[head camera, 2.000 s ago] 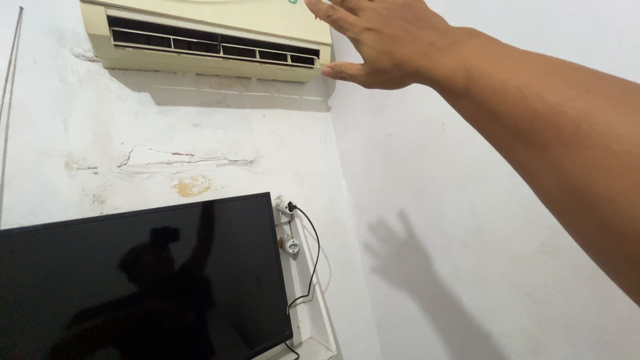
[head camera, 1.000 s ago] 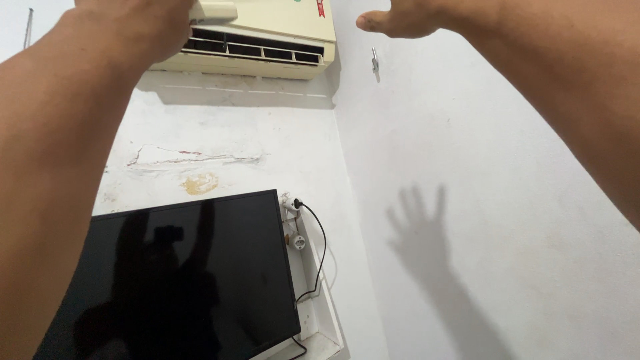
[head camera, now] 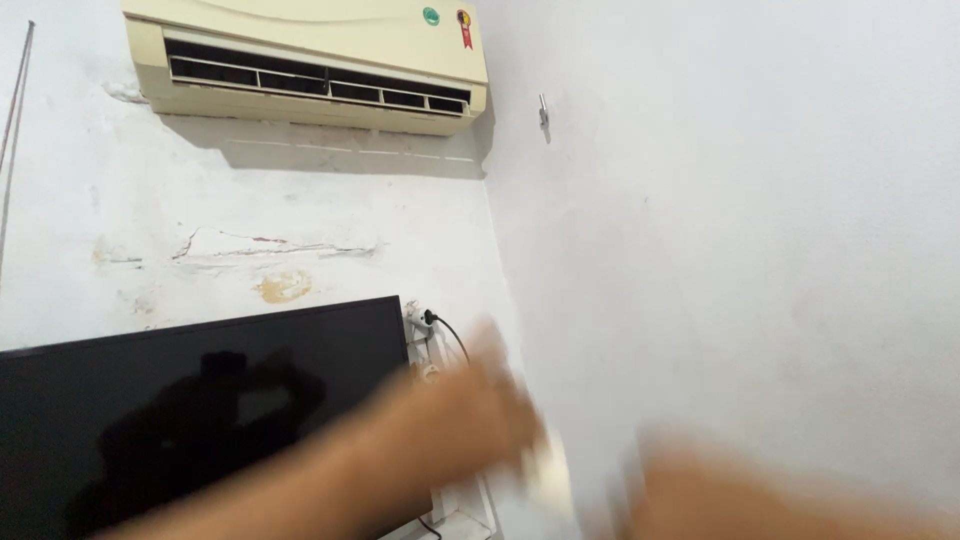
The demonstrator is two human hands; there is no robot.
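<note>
Blurred by motion, my left hand [head camera: 499,409] reaches in from the lower left, in front of the television's right edge. It grips a smooth cream-coloured piece [head camera: 553,474], whose shape is smeared. At the bottom right my right hand [head camera: 667,480], also blurred, is a short way to the right of that piece; its fingers cannot be made out. Above both hands, a cream wall-mounted air conditioner [head camera: 315,37] shows its long air outlet [head camera: 322,82] uncovered, with dark slots and thin dividers. Neither hand touches the unit.
A black flat-screen television [head camera: 225,420] hangs at the lower left, with a dark reflection. Beside it are a plug in a wall socket [head camera: 421,316] and a black cable [head camera: 454,337]. A metal hook [head camera: 544,112] sticks out of the right wall. Cracked plaster [head camera: 277,247] lies below the unit.
Both hands have come down from beside the air conditioner to the lower part of the view. The cream piece was in my left hand near the unit one second ago.
</note>
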